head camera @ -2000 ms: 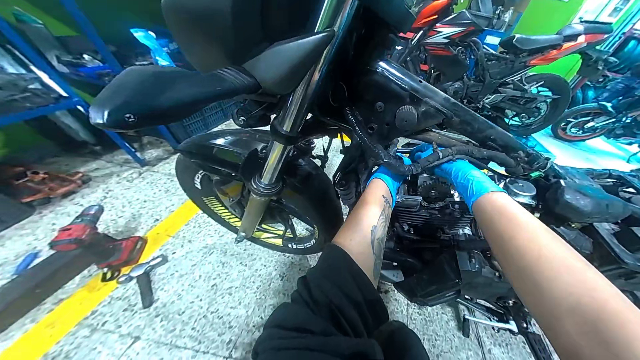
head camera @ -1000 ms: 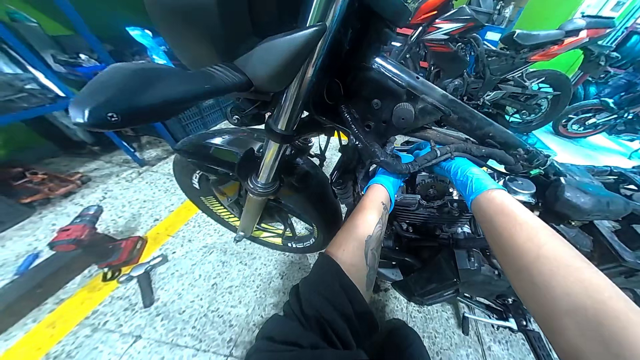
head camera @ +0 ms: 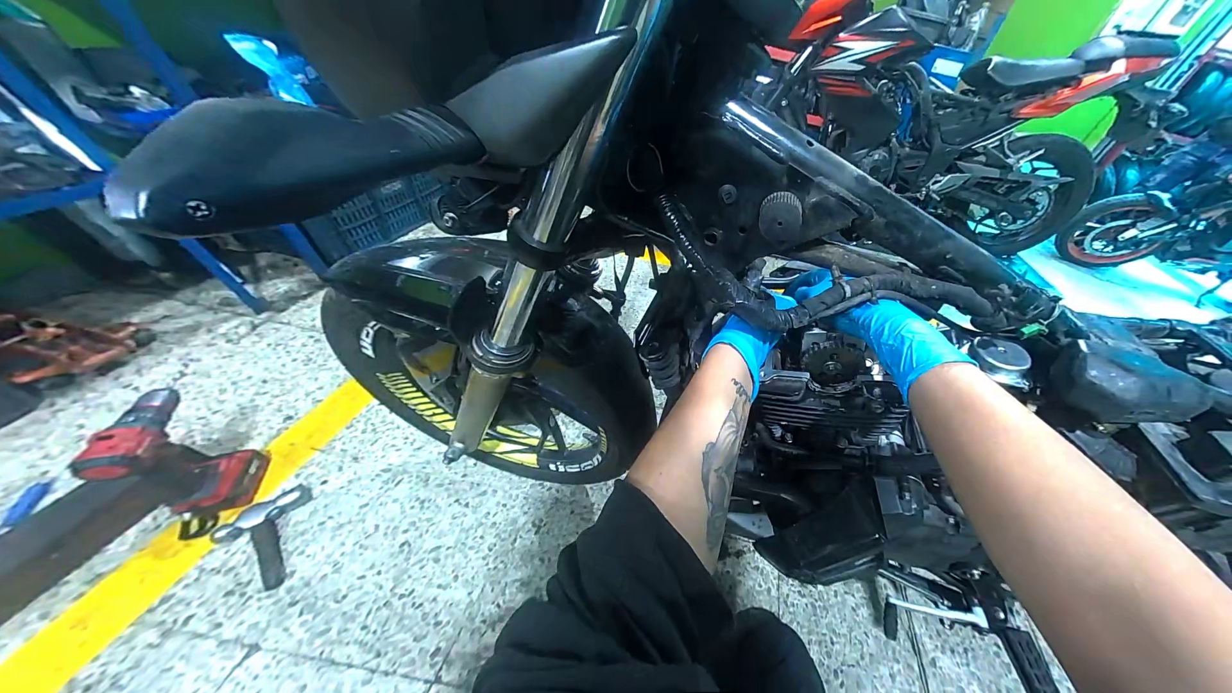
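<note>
Both hands wear blue disposable gloves and reach into a partly stripped motorcycle, above its engine. My left hand is beside the wrapped wiring harness, under the frame tube. Close to its right, my right hand reaches behind the harness branch that crosses in front of it. The fingers of both hands are hidden by the harness and frame, so what they hold does not show. Just below the hands, a round toothed sprocket shows in the open top of the engine.
The front wheel and fork leg stand at the left of the engine. A red cordless power tool and a ball-peen hammer lie at the lower left. Other motorcycles stand behind at the right.
</note>
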